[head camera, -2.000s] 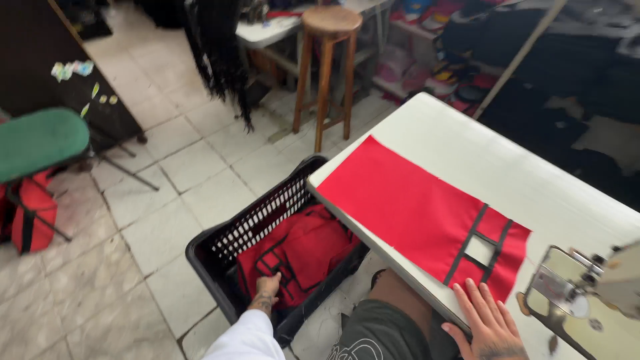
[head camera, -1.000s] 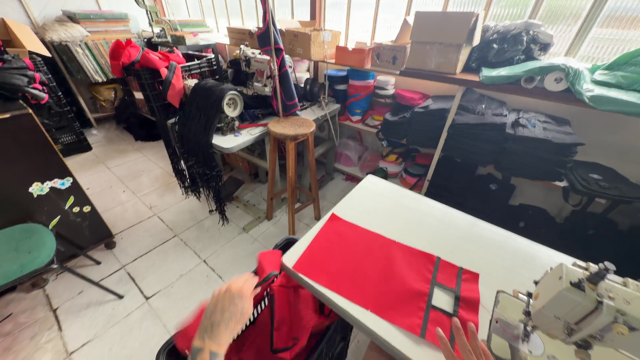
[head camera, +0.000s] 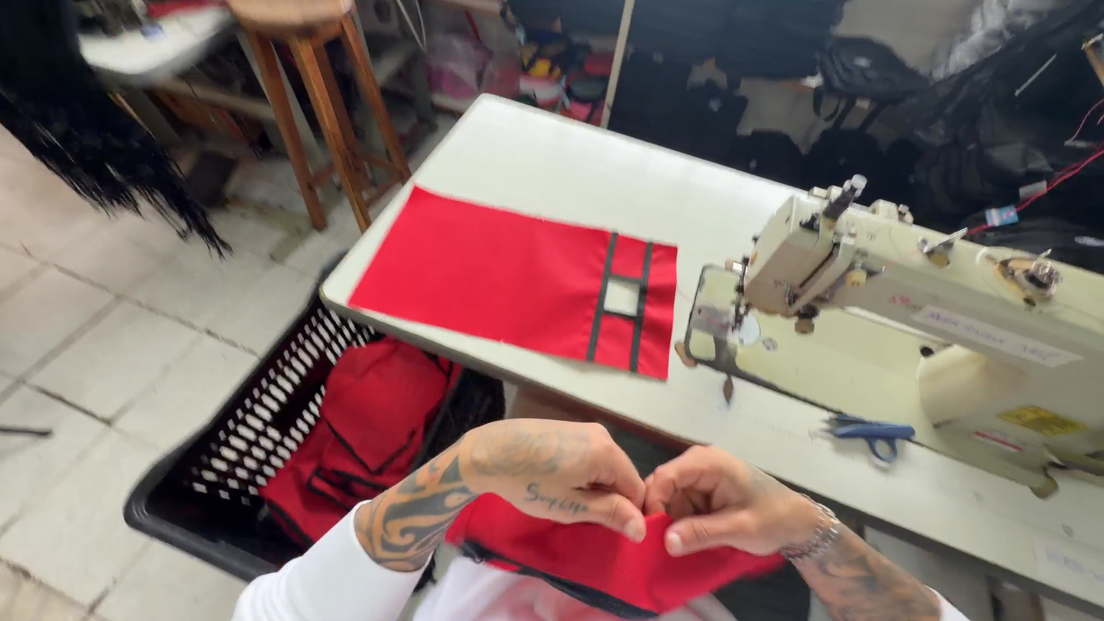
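My left hand (head camera: 561, 474) and my right hand (head camera: 724, 500) meet in front of my lap, both pinching the upper edge of a red fabric piece with black trim (head camera: 604, 556). On the white table beyond lies a flat red fabric panel (head camera: 492, 272) with two dark strips and a small rectangular opening near its right end. To the right of it stands an industrial sewing machine (head camera: 862, 267). Blue-handled thread snips (head camera: 875, 431) rest on the table in front of the machine.
A black plastic basket (head camera: 198, 552) holding red fabric pieces with black trim (head camera: 379, 397) is on the tiled floor, left of the table's edge (head camera: 414, 336). A wooden stool (head camera: 302, 52) stands behind. Black fringed material (head camera: 95, 129) hangs at the upper left.
My left hand has come out of the basket with a red piece and is now before my lap. My right hand has left the table panel and joined it on the fabric.
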